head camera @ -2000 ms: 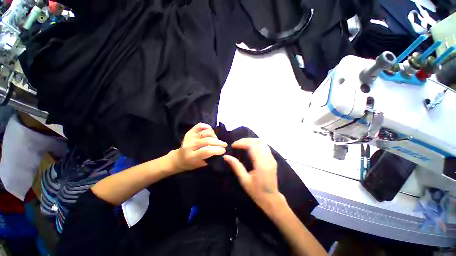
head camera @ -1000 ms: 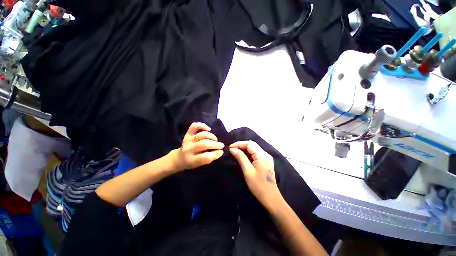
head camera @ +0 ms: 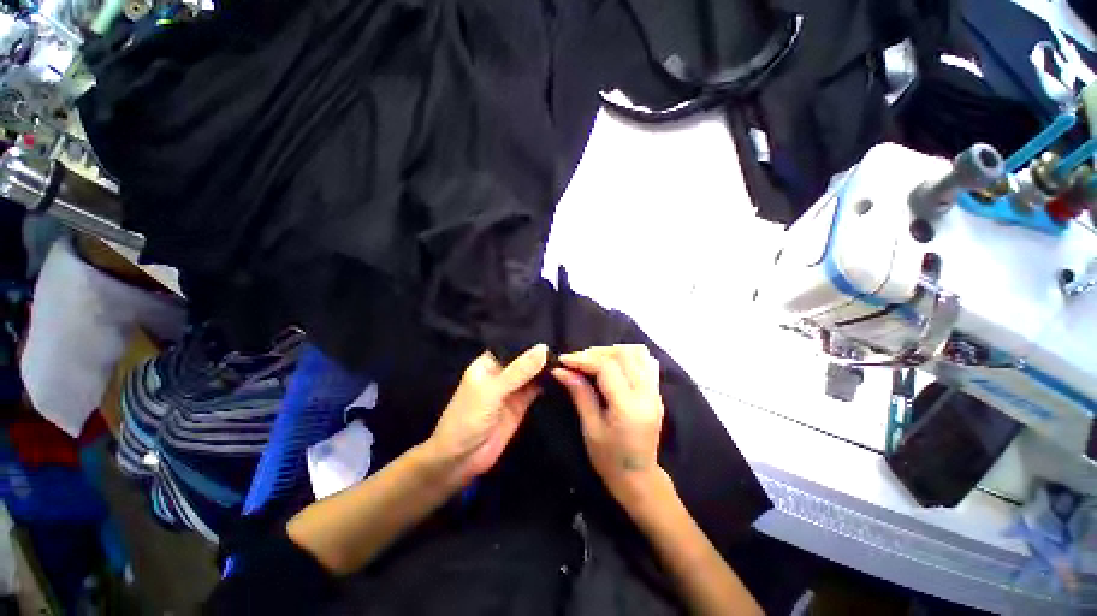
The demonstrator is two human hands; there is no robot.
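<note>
The black garment (head camera: 361,157) fills the left and centre of the view and hangs over the table's front edge onto the lap. My left hand (head camera: 491,413) pinches a fold of its edge between thumb and fingers. My right hand (head camera: 614,409) pinches the same edge just to the right, the fingertips of both hands nearly touching. The exact fold between the fingertips is too small and dark to make out.
A white sewing machine (head camera: 890,241) stands at the right. Under its arm lie a flat black phone-like rectangle (head camera: 953,443) and slim dark snips (head camera: 900,409). Pale scraps (head camera: 1049,529) lie at the right. A blue basket (head camera: 301,421) and striped cloth (head camera: 205,421) are lower left.
My left hand has turned and opened its palm upward, its thumb now at the edge. The view has shifted, so the machine appears further right and more of the blue basket shows.
</note>
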